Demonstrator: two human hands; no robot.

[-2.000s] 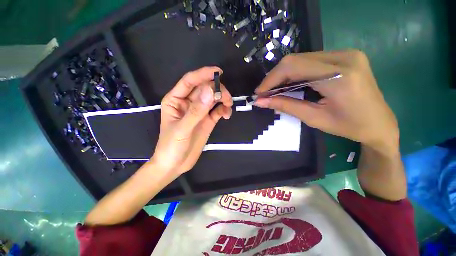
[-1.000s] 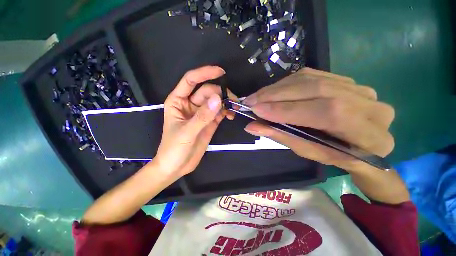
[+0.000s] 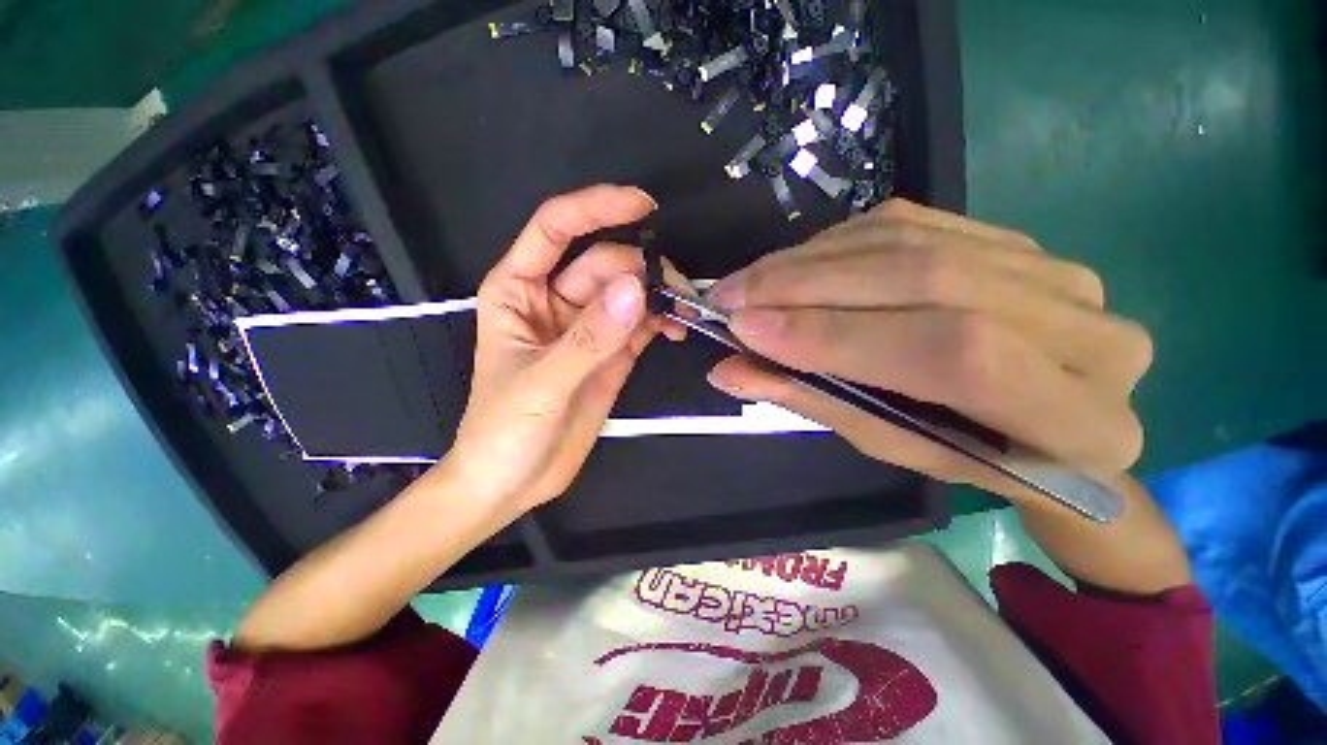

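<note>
My left hand (image 3: pixel 546 342) holds a small black flex-cable part (image 3: pixel 652 265) upright between thumb and fingers. My right hand (image 3: pixel 931 335) holds metal tweezers (image 3: pixel 902 416), their tip touching the part at my left fingertips. Whether a pad is at the tip cannot be told. The black pad sheet (image 3: pixel 357 386) with its white border lies across the divided black tray (image 3: pixel 655 531) under both hands. My hands hide its middle and much of its right end.
One pile of small dark parts (image 3: pixel 277 248) lies in the tray's left compartment, another pile (image 3: pixel 793 88) at the far right. A pale frame arm (image 3: pixel 73 153) stands at left. Blue material (image 3: pixel 1252 531) lies at right on the green bench (image 3: pixel 1106 102).
My right hand has moved left from the pad sheet, bringing the tweezer tip to the part in my left hand. Over the last second, the tweezers' rear end has dipped slightly towards me.
</note>
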